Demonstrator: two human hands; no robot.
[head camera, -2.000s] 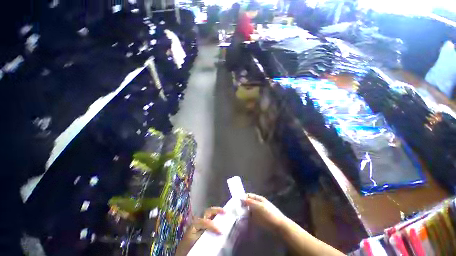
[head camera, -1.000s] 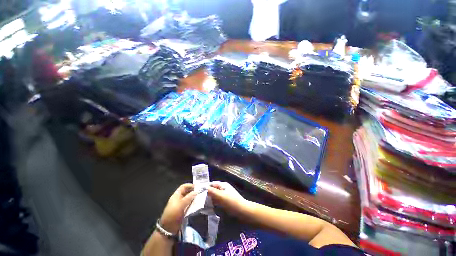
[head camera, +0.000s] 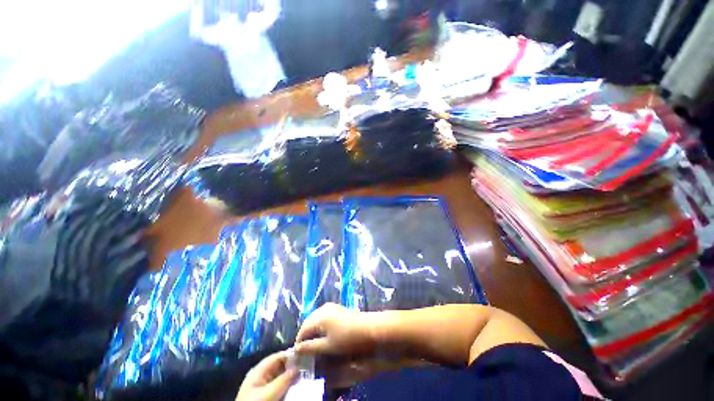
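A row of overlapping bagged garments (head camera: 399, 251), dark inside with bright blue edges, lies on the reddish-brown table in front of me. My left hand (head camera: 268, 379) is at the bottom edge, partly cut off, with its fingers on a white sticker strip (head camera: 305, 385). My right hand (head camera: 333, 333) is just above and to the right, its fingertips pinching the top of the same strip. The right hand is over the near edge of the bagged garments. Whether it touches them I cannot tell. The strip's lower end is cut off by the frame.
Tall stacks of red-banded bags (head camera: 626, 258) stand at the right. Dark finished stacks (head camera: 313, 168) lie across the table behind the row. Grey-black garments (head camera: 102, 227) are heaped at the left. Loose clear plastic (head camera: 470, 55) lies at the far edge.
The view has swung right from the aisle to the table, so the blue-edged row is now directly in front. Both hands still hold the white strip, now lower in the picture.
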